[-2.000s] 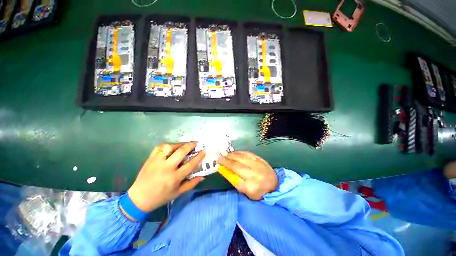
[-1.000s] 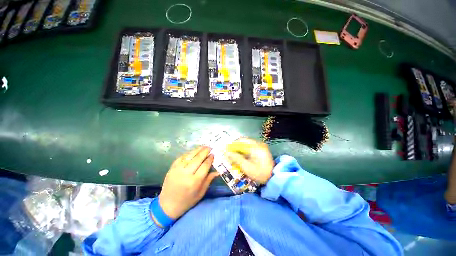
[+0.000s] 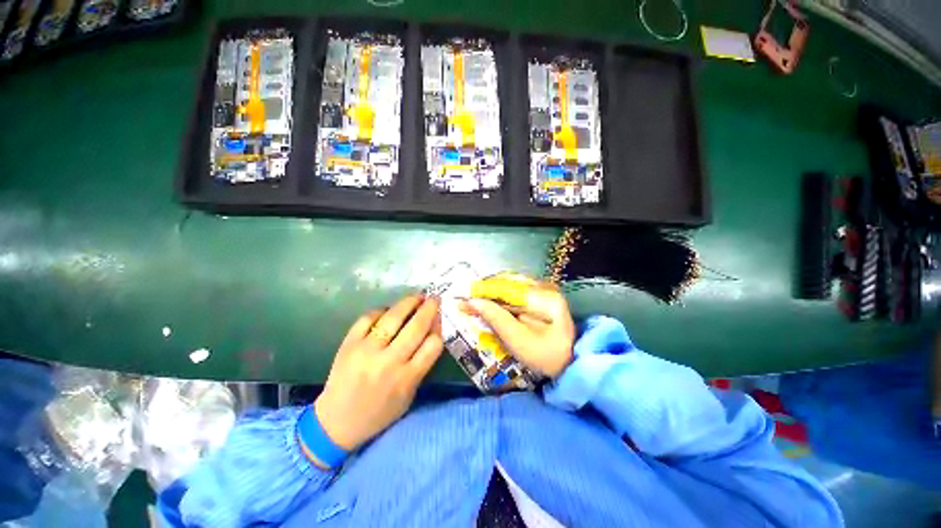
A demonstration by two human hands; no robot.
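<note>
A phone mid-frame assembly (image 3: 466,349) lies tilted at the bench's front edge, its board side up and its far end glared white. My left hand (image 3: 380,356) grips its left edge, fingertips near the far end. My right hand (image 3: 524,322), with a yellow finger cot (image 3: 500,290), has thumb and index close together over the upper part; a thin dark line, perhaps a cable, shows by the far end. Whether the fingers hold it is hard to tell. A black cable bundle (image 3: 624,262) with gold ends lies right of my hands.
A black foam tray (image 3: 444,209) behind holds several phone units, with an empty slot at right. Other trays sit far left (image 3: 88,15) and far right (image 3: 893,170). Black strips (image 3: 815,237) stand at right. A pink frame (image 3: 782,36) and yellowish rectangle (image 3: 727,43) lie at back right.
Since two seconds ago the phone has been turned from its glared plate side to its board side and angled. Since one second ago, my right fingers have shifted and the yellow finger cot shows raised.
</note>
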